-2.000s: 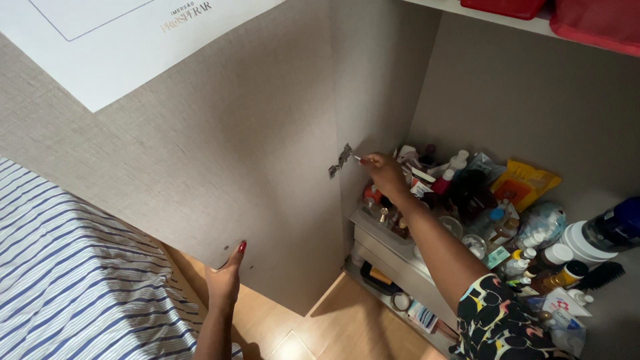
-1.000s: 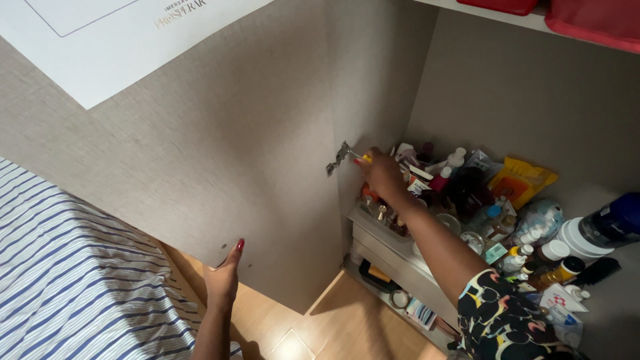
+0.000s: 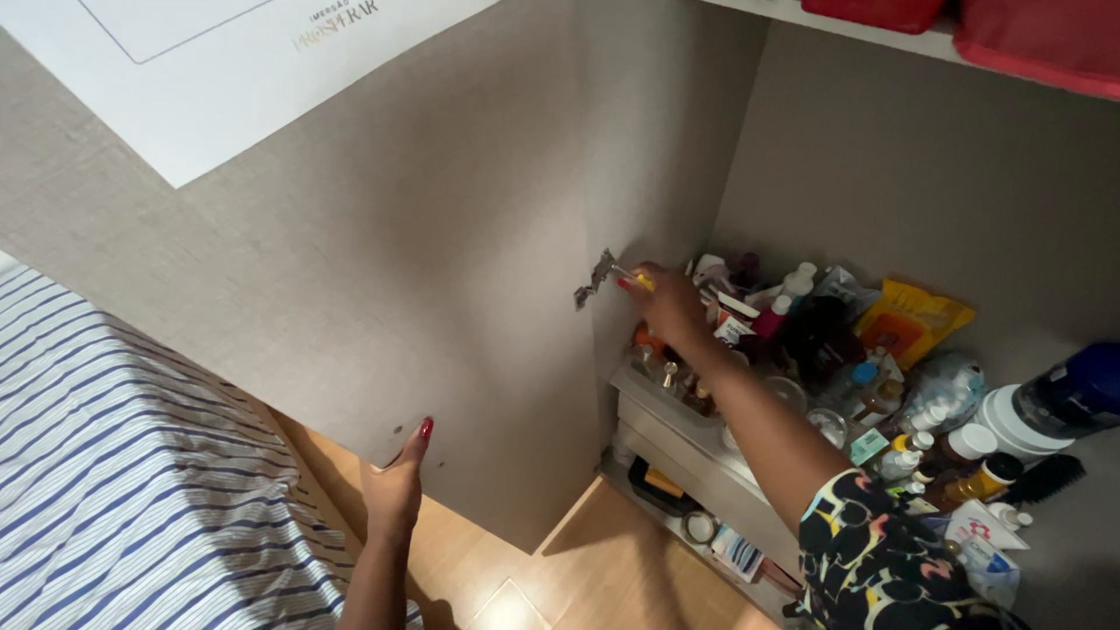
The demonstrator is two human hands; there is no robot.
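My right hand (image 3: 669, 302) grips a screwdriver (image 3: 641, 280) with a yellow handle. Its thin metal shaft points left at a metal cabinet hinge (image 3: 595, 278), which joins the open cabinet door (image 3: 472, 289) to the cabinet's side wall. Whether the tip sits in a screw is too small to tell. At the door's lower edge, my left hand (image 3: 396, 490) holds the panel, thumb on the inner face and the fingers hidden behind it. Small holes show in the door near that thumb.
Bottles, jars and packets, among them a yellow packet (image 3: 914, 319), crowd the cabinet beside my right forearm. Below is a drawer (image 3: 691, 446). Red containers (image 3: 1041, 44) sit on the upper shelf. A striped bedcover (image 3: 149, 455) lies left of the door, and a white poster (image 3: 219, 79) hangs on it.
My right hand stays at the hinge, its grip on the screwdriver shifting; more of the yellow handle shows than two seconds ago. My left hand remains on the door's edge.
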